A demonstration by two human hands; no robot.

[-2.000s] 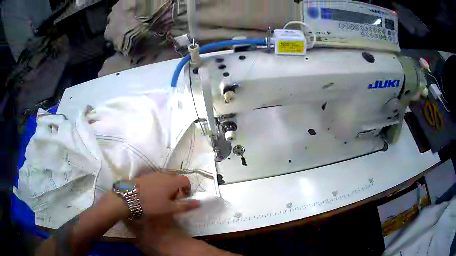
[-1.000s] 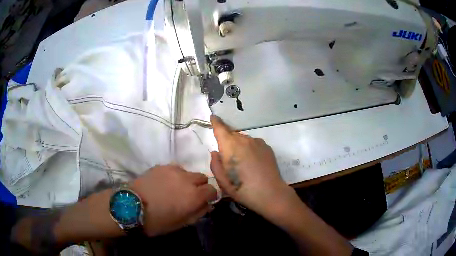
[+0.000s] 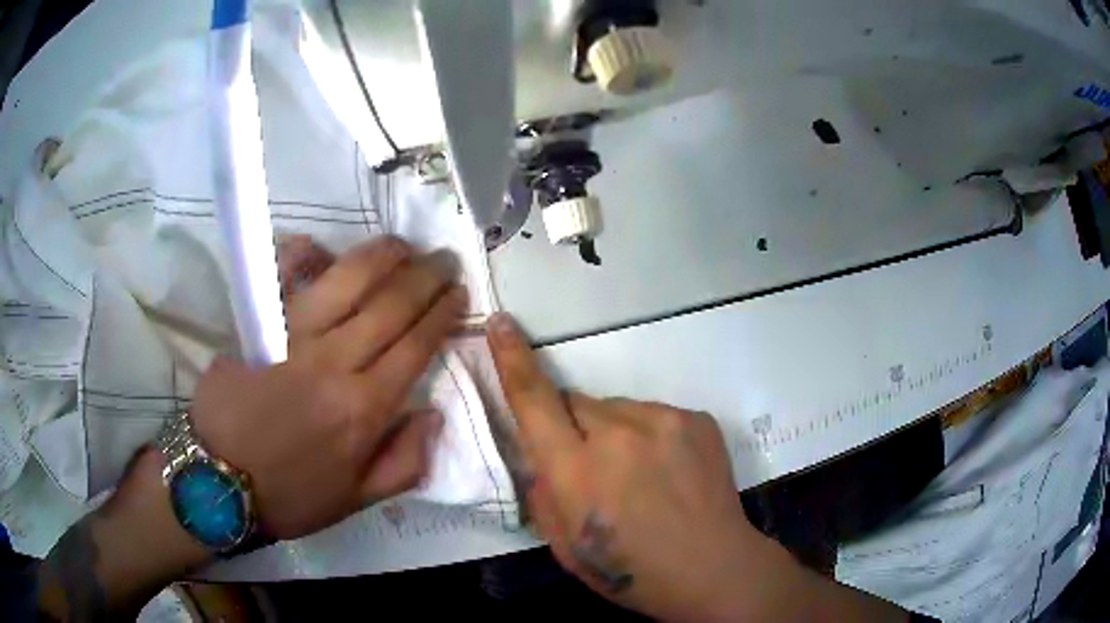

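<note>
The white garment (image 3: 122,274) with double dark stitch lines lies on the table left of the machine head. Its narrow edge seam (image 3: 483,290) runs from the needle area towards the front edge. The needle tip is hidden behind the bright head cover. My left hand (image 3: 353,353) lies palm down on the cloth, fingers extended and thumb slightly bent. My right hand (image 3: 633,475) is at the seam's right side, its index fingertip touching the edge just in front of the machine. The cloth edge passes by its thumb side and is partly hidden there.
The white sewing machine head (image 3: 730,183) fills the upper right, with two cream knobs. A blue and white tube (image 3: 250,207) hangs over the cloth, beside my left hand. The printed ruler (image 3: 895,375) runs along the table front. Loose white garments (image 3: 974,523) lie below right.
The view has moved closer. My left hand has moved from the cloth's front edge up beside the seam and flattened. My right hand stays at the seam. Earlier only one hand was clearly visible.
</note>
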